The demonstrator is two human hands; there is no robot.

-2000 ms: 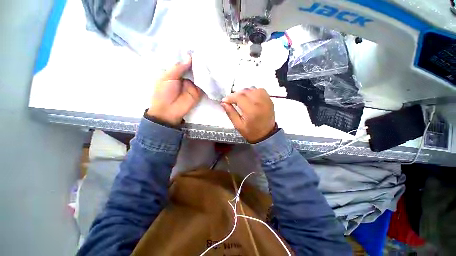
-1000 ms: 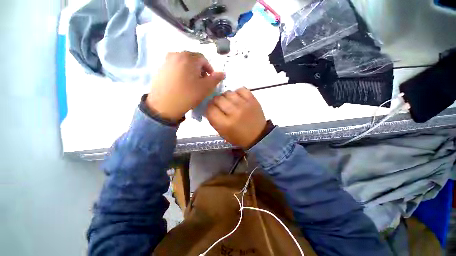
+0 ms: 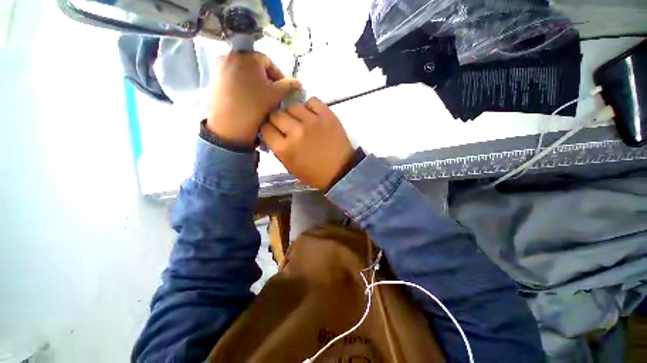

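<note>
My left hand (image 3: 247,98) and my right hand (image 3: 309,140) are close together over the white machine table (image 3: 415,135), just in front of the sewing machine head (image 3: 238,20). Between their fingertips they pinch a small bit of grey cloth (image 3: 293,98); most of it is hidden by the fingers. More pale grey cloth (image 3: 181,65) lies on the table behind and left of my left hand. Whether the two are joined cannot be seen. The needle is not visible.
Black labels (image 3: 507,88) and a clear plastic bag (image 3: 482,32) lie at the right. A black phone or power bank (image 3: 630,92) with a white cable is at the right edge. A tape measure (image 3: 489,161) runs along the front edge. A grey work pile (image 3: 553,223) lies below it.
The view has shifted, so the table and machine head appear higher. My left hand has moved from being open-fingered beside the cloth to pinching it beside my right hand.
</note>
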